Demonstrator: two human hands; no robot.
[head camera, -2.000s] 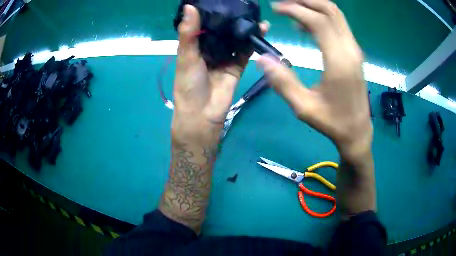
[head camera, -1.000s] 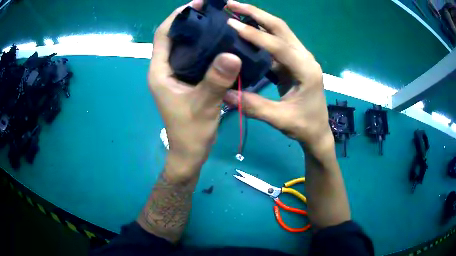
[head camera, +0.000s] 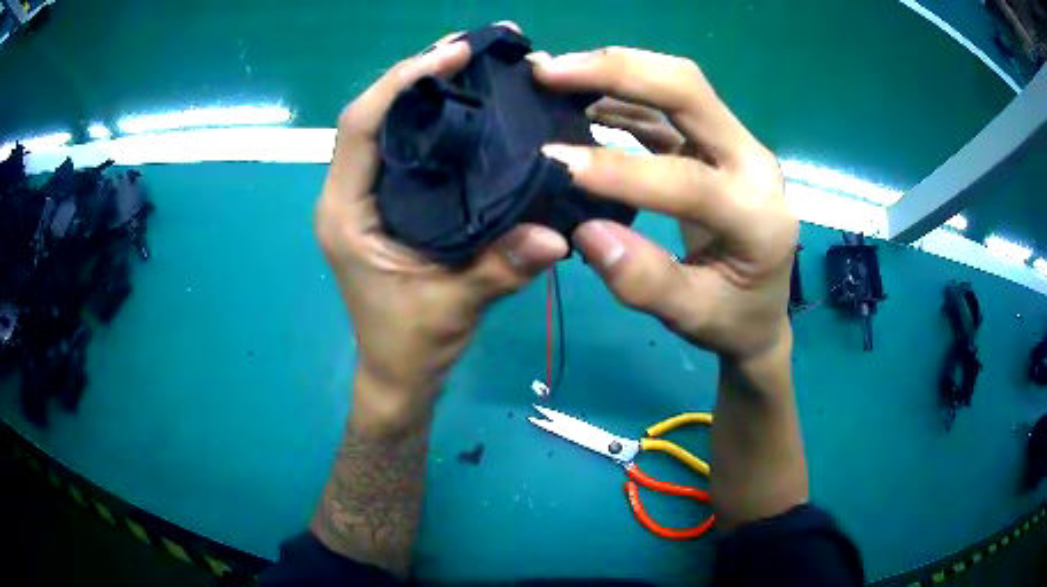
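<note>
My left hand (head camera: 396, 275) grips the left side of a black plastic housing with its rounded cover (head camera: 494, 149), held up above the bench. A raised round collar on the cover faces up and left. My right hand (head camera: 712, 218) holds the right side, fingers on top and thumb at the lower edge. The cover lies against the housing; whether it is fully closed I cannot tell. A red and dark lead wire (head camera: 550, 327) hangs from the housing, with a small white connector (head camera: 541, 390) at its end, just above the scissors' tips.
Scissors (head camera: 615, 448) with red and yellow handles lie on the teal bench, partly behind my right forearm. A black scrap (head camera: 471, 455) lies left of them. A heap of black parts (head camera: 69, 264) is at left. A boxy unit (head camera: 854, 278) and a narrow part (head camera: 962, 350) are at right.
Since one second ago the unit has come slightly down and turned, showing the collar more clearly. Since two seconds ago my right hand has come onto the unit. The view has shifted.
</note>
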